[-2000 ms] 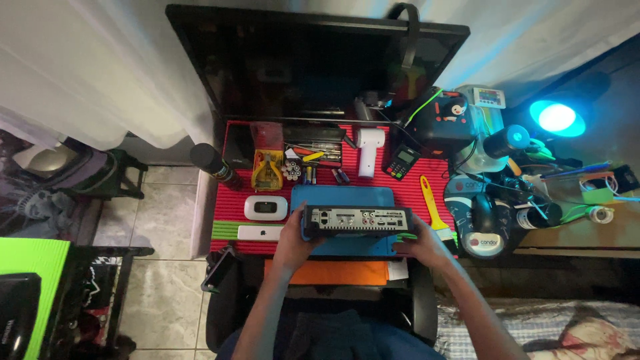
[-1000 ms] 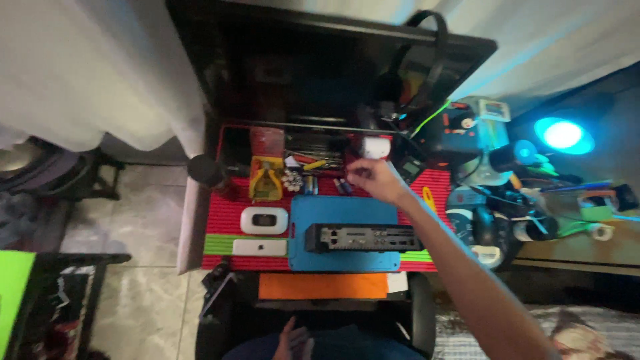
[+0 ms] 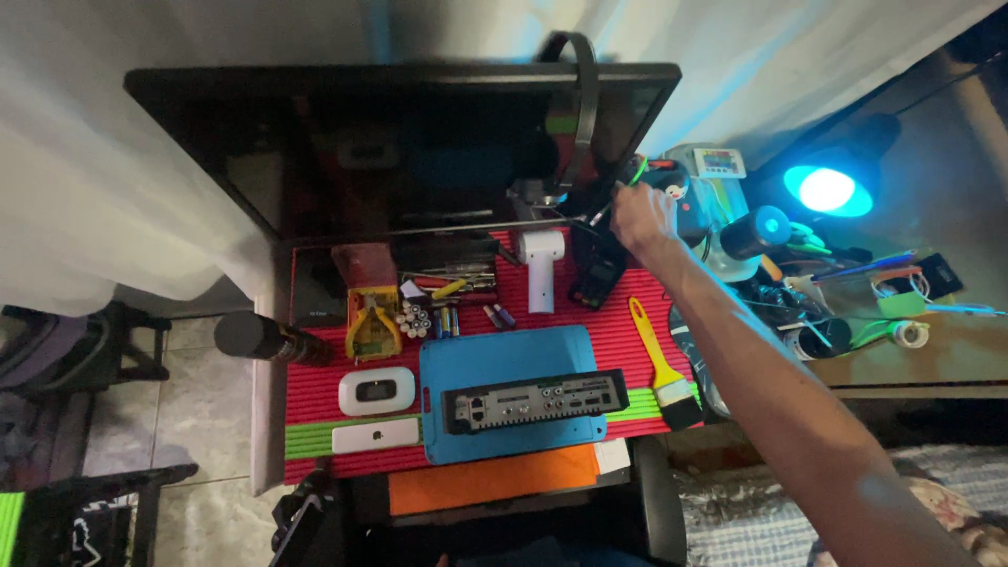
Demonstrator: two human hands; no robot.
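Observation:
My right hand (image 3: 642, 216) reaches to the monitor's right edge, beside a black case with a penguin face (image 3: 683, 197); its fingertips are partly hidden, and whether they hold something cannot be told. Only a fingertip of my left hand (image 3: 443, 560) shows at the bottom edge. A black electronic box (image 3: 535, 402) with rear ports facing up lies across a blue silicone mat (image 3: 508, 346). To its right is a yellow-handled brush (image 3: 657, 354). Left of the mat are a white oval device (image 3: 376, 391) and a white Apple item (image 3: 376, 435). Yellow pliers (image 3: 372, 327) lie behind these.
A large monitor (image 3: 394, 150) spans the back, with headphones (image 3: 584, 102) over it. A white handheld device (image 3: 540, 272) and a black keypad terminal (image 3: 596, 276) stand before it. A spray can (image 3: 268, 339) is at the left. A lit lamp (image 3: 827, 191) and clutter lie right.
The black box has gone from between both hands onto the blue mat. My right hand has moved from near the small items behind the mat to the monitor's right edge. My left hand has dropped low.

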